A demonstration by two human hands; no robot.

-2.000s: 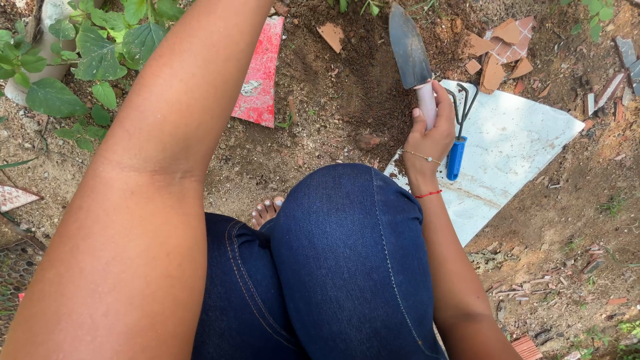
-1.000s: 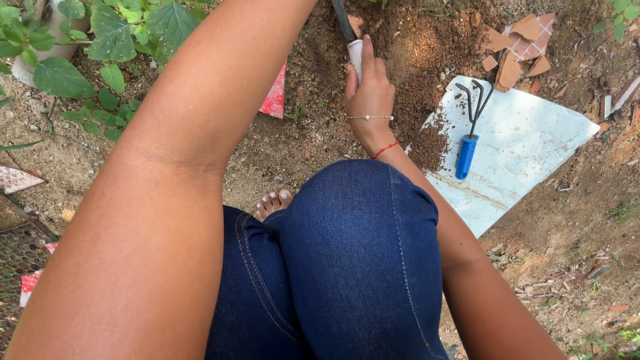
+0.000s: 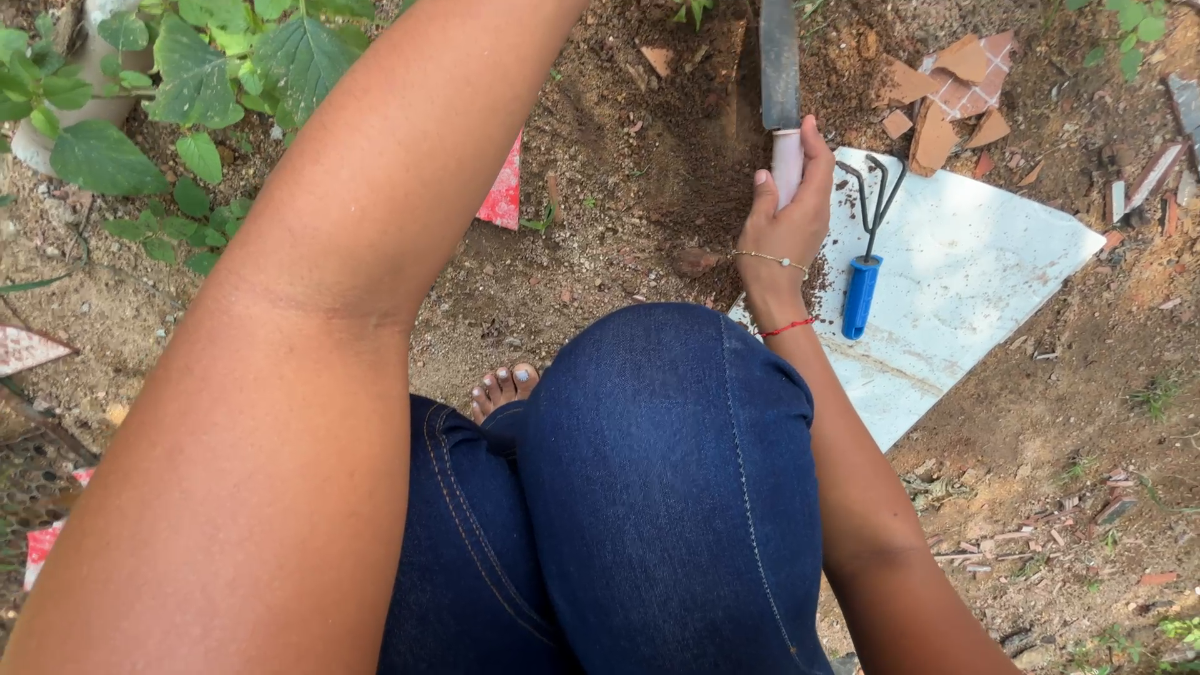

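Note:
My right hand (image 3: 786, 225) grips the pale handle of a garden trowel (image 3: 780, 70), whose metal blade points up the view over dark loosened soil and runs to the top edge. A thin bracelet and a red cord circle that wrist. My left forearm crosses the upper left of the view, and its hand lies beyond the top edge. Just right of my right hand, a three-pronged hand cultivator (image 3: 861, 298) with a blue handle lies on a broken white slab (image 3: 966, 262), which has soil crumbs scattered over it.
Broken terracotta tile pieces (image 3: 933, 136) lie above the slab. A red and white fragment (image 3: 503, 192) rests on the ground near my left forearm. Leafy plants (image 3: 192, 75) grow at the upper left, by a pale pipe-like object (image 3: 94, 89). My bare foot (image 3: 503, 389) shows beside my jeans-covered knee.
The trowel in my right hand went from near the slab to the left over the soil, then came back right toward the slab. More soil crumbs lie on the slab than two seconds ago.

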